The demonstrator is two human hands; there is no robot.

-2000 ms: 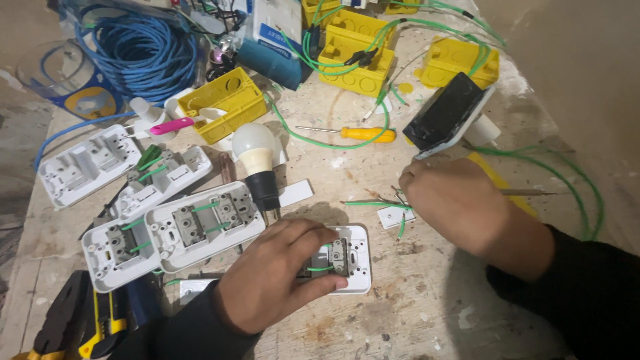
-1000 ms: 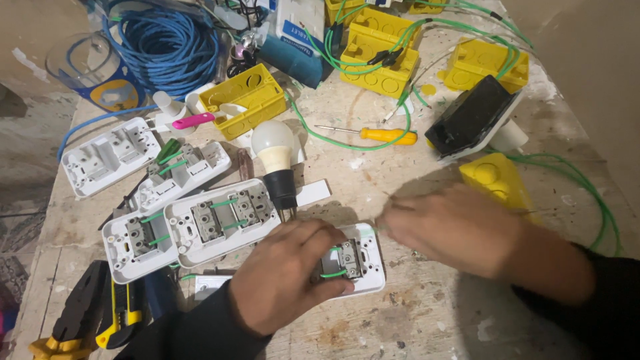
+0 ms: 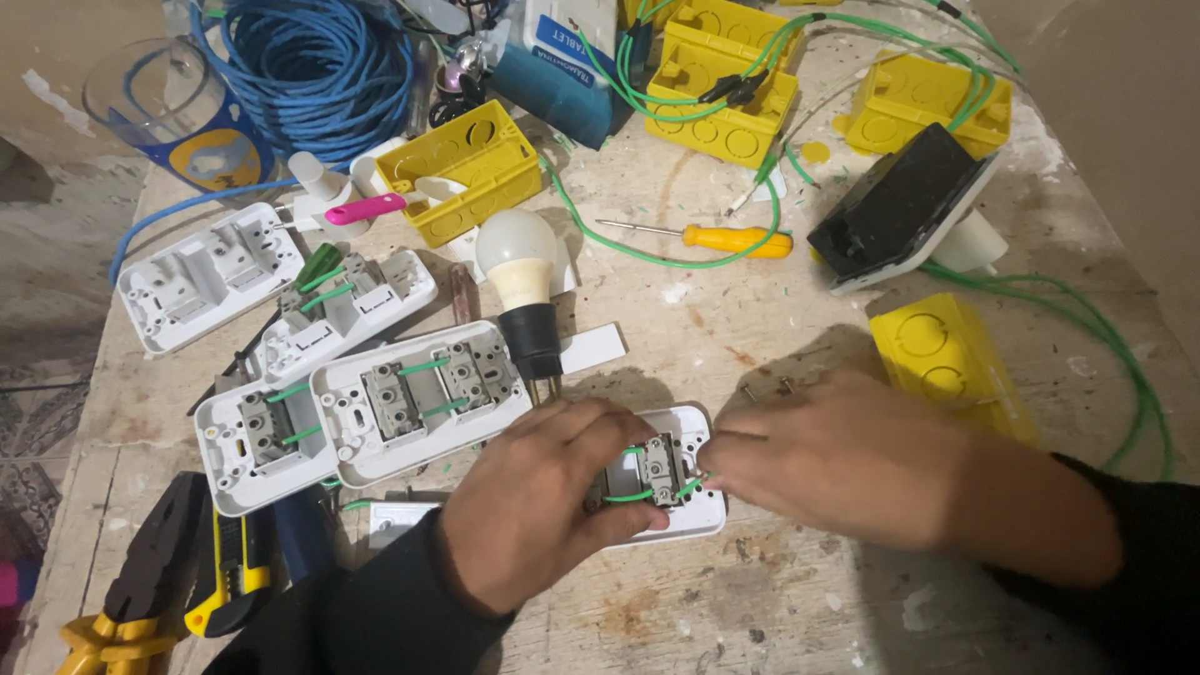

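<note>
My left hand (image 3: 553,497) grips a white plastic faceplate (image 3: 698,516) that lies back side up on the wooden table. A grey socket module (image 3: 663,469) with short green wires (image 3: 630,497) sits in this plate. At the plate's right end, the fingertips of my right hand (image 3: 806,455) pinch the end of a short green wire (image 3: 692,487) beside the module. A light bulb (image 3: 516,253) in a black holder lies just above my left hand. More white faceplates with grey modules (image 3: 422,403) and green jumpers lie to the left.
A yellow-handled screwdriver (image 3: 736,240) lies behind my hands. Yellow junction boxes (image 3: 469,169), a black-backed box (image 3: 886,206) and coiled blue cable (image 3: 309,75) stand around. Pliers (image 3: 141,581) and a utility knife (image 3: 230,572) lie front left; another yellow box (image 3: 947,366) is beyond my right forearm.
My right hand has moved from the loose green wires beside the plate to the plate's right end. My left hand stays on the faceplate.
</note>
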